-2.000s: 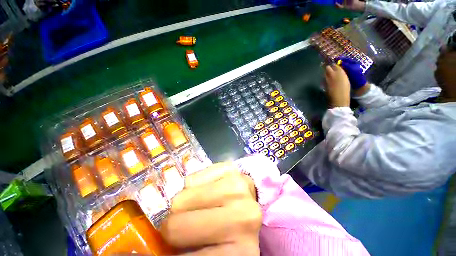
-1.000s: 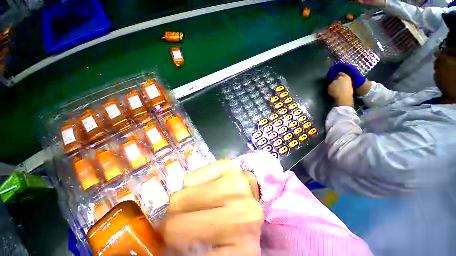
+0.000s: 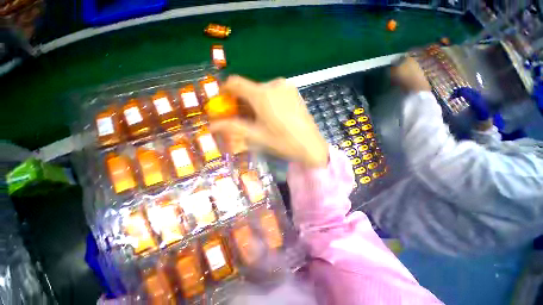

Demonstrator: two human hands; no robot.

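Note:
A clear blister tray [image 3: 89, 196] lies tilted in front of me, with rows of glossy orange units [image 3: 217, 257] lying flat, some with white labels; glare hides part of the third row. My bare right hand [image 3: 268, 116], blurred, is over the tray's upper right corner. Its thumb and fingers are closed on an orange unit [image 3: 220, 106], seen end-on, near the top-row and second-row right pockets. Blue glove material of my left hand [image 3: 98, 265] shows at the tray's lower left edge; its fingers are mostly hidden by the tray.
The green belt [image 3: 309, 36] with its pale rail [image 3: 351, 69] runs behind, carrying a few orange units [image 3: 218, 56]. A small-pocket tray [image 3: 333, 113] is at right, beside a person in a white smock [image 3: 470, 184]. A green box [image 3: 37, 177] and a blue bin [image 3: 122, 9] are at left.
My right hand has moved from the tray's lower part up to its upper right corner. A fourth row of units now shows at the bottom. The neighbour's hands have moved apart.

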